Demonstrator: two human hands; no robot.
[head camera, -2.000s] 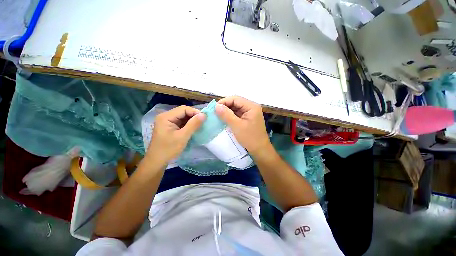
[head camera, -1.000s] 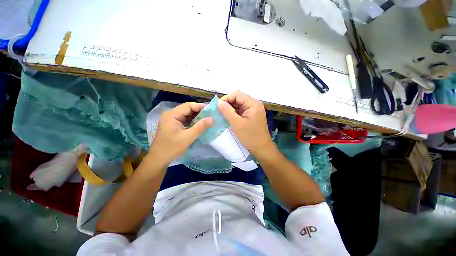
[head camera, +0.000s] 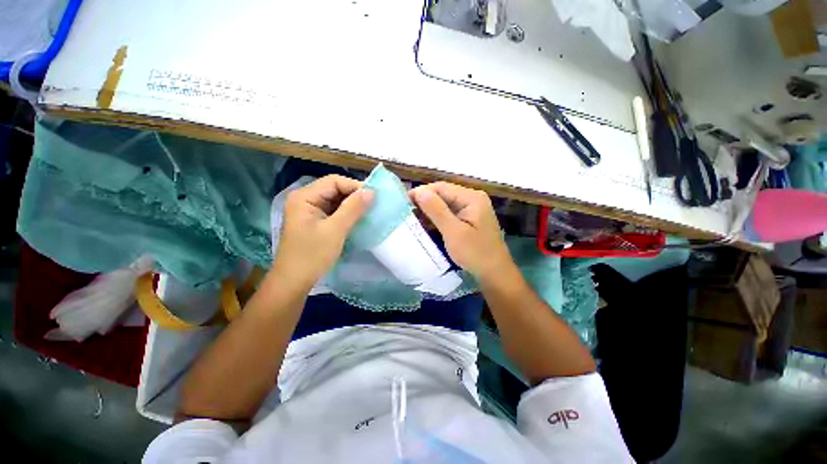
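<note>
A small pale green fabric piece (head camera: 387, 201) comes to a point at the top, between my hands, just below the table edge. A white stiff piece (head camera: 410, 255) with dark lines extends below it. My left hand (head camera: 317, 227) pinches the green piece's left edge between thumb and fingers. My right hand (head camera: 460, 222) has thumb and index finger together at the piece's right edge, by its upper right side. More green fabric with a scalloped edge (head camera: 370, 295) lies over my dark-blue lap.
White table (head camera: 299, 72) ahead, with black snips (head camera: 569, 132), black-handled scissors (head camera: 695, 174) and a thin pale tool (head camera: 642, 136). Red basket (head camera: 603, 243) under its edge. Green fabric (head camera: 109, 204) hangs left, above a white bin (head camera: 161, 367), yellow loops (head camera: 161, 308) and red crate (head camera: 86, 358).
My right hand has shifted right, from the piece's tip to its right edge. More of the green piece now shows flat between my hands. My left hand still pinches the left edge.
</note>
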